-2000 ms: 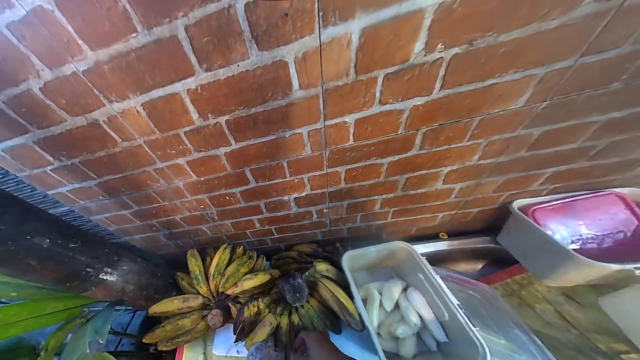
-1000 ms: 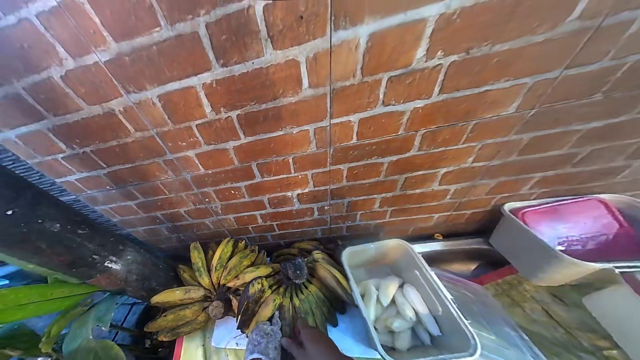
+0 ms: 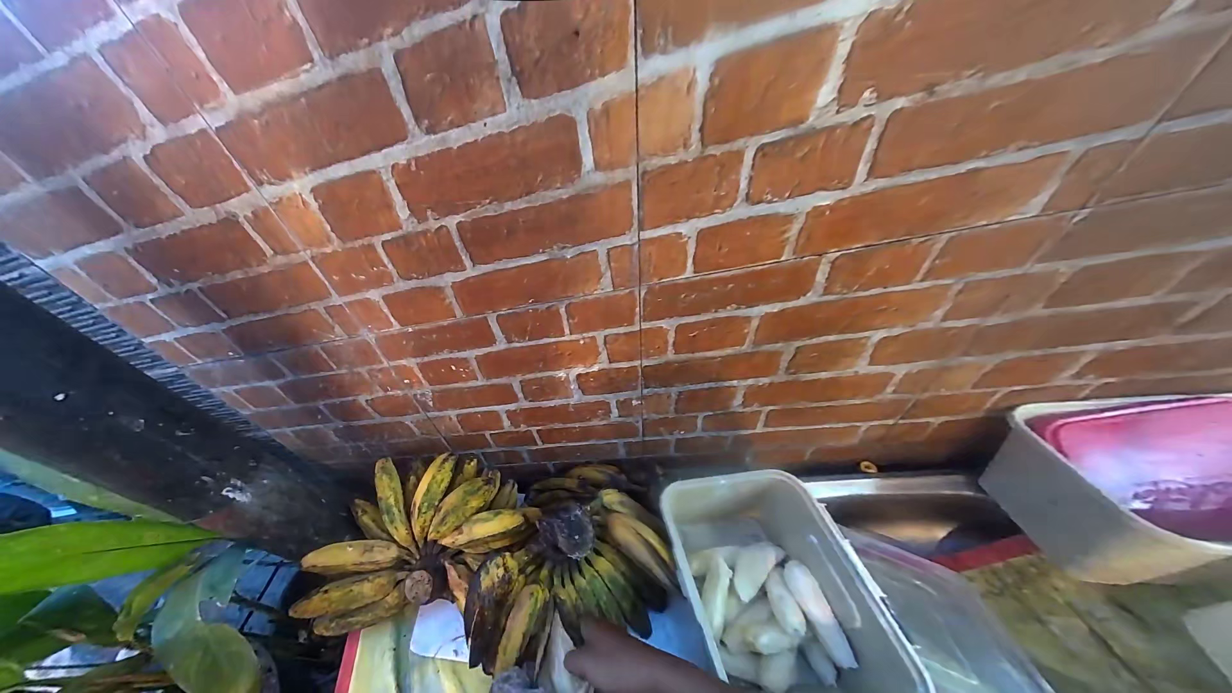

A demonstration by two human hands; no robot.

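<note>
My right hand [image 3: 626, 659] reaches in from the bottom edge, at the lower side of a dark-stemmed bunch of green-yellow bananas [image 3: 587, 587]. Its fingertips are close to a pale, narrow thing [image 3: 558, 654] and the lower bananas; whether they grip anything is unclear. Beside it lies a blurred greyish lump, cut off by the frame. Another bunch of yellow bananas with dark marks [image 3: 423, 549] spreads out to the left. Right of the hand, a whitish plastic tub [image 3: 679, 510] holds several peeled, pale bananas [image 3: 770, 606]. I cannot make out my left hand.
A brick wall [image 3: 539, 231] rises behind everything. At right are a metal basin [image 3: 895, 505], a clear plastic lid or container [image 3: 953, 616] and a grey tub [image 3: 1039, 510] with a pink lid or tray [image 3: 1145, 462]. Green leaves [image 3: 106, 553] and a dark beam [image 3: 144, 462] stand left.
My right hand shows more of itself than two seconds ago and stays near the lower bananas. The greyish lump beside it sits lower in view than one second ago.
</note>
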